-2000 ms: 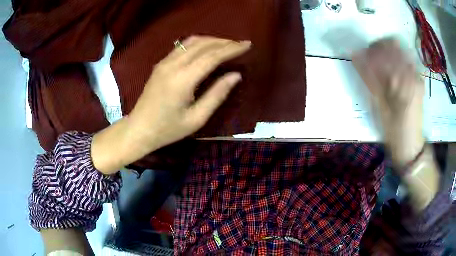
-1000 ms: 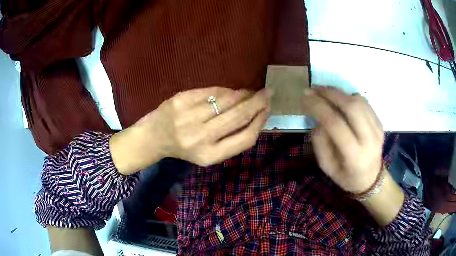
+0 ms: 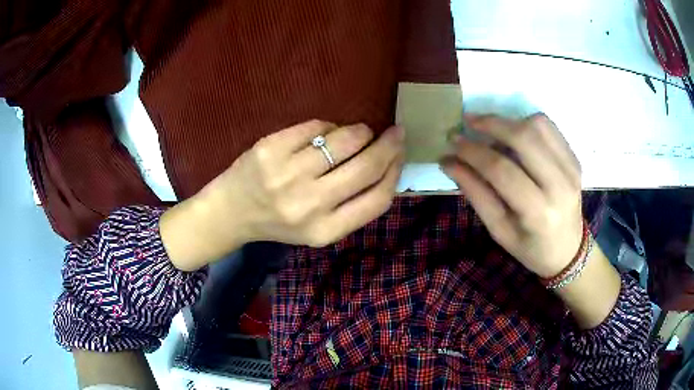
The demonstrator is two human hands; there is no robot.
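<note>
The rust-brown ribbed cloth (image 3: 266,68) lies on the white machine table, with its straight right edge running up from the card. The tan card template (image 3: 428,122) lies flat over the cloth's lower right corner, near the table's front edge. My left hand (image 3: 304,183) rests on the cloth, fingertips at the card's left edge. My right hand (image 3: 521,183) holds the card's right edge between thumb and fingers. The cloth edge under the card is hidden.
Red-handled scissors (image 3: 664,38) lie at the upper right, cut off by the frame. A small dark thin item (image 3: 651,84) lies beside them. More cloth (image 3: 76,160) hangs in folds at left. A checked apron (image 3: 426,305) is below the table edge.
Two seconds ago my right hand was blurred over the table at right and no card showed. Since then both hands came to the card. Over the last second, cloth and card shifted slightly up-left in view.
</note>
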